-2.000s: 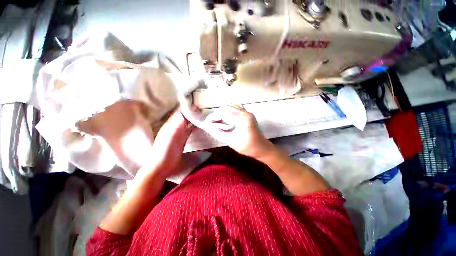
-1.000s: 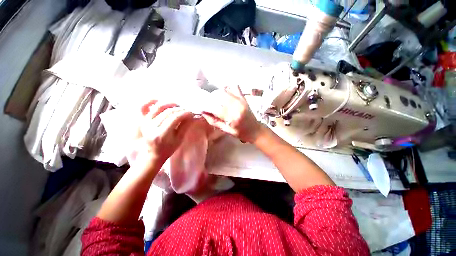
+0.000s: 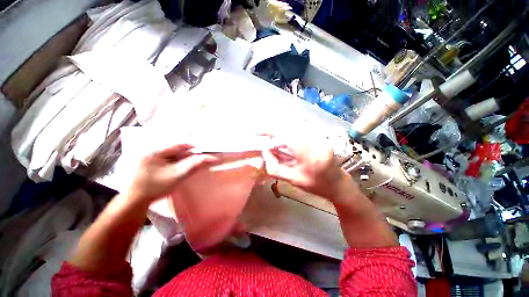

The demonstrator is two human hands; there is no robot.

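Note:
A garment piece (image 3: 214,200), pinkish where it hangs in shade, is stretched between my two hands above the white table, with a pale folded edge along its top. My left hand (image 3: 165,174) grips its left end with thumb and fingers. My right hand (image 3: 301,168) grips its right end near the sewing machine head. The lower part of the cloth hangs down to my red clothing. The cream sewing machine (image 3: 400,194) stands right of my right hand; its needle area is hidden behind that hand. Glare washes out the cloth behind my fingers.
Stacked cut pieces (image 3: 81,110) lie at the left, with a white panel (image 3: 119,78) over them. A thread cone (image 3: 380,110) with a blue top stands behind the machine. Blue plastic (image 3: 336,104) lies in a trough at the back. Thread stand rods and crinkled bags fill the right.
My hands have moved apart, and the cloth that was bunched between them is now spread and pulled wide. The view has turned, showing more of the area behind the machine.

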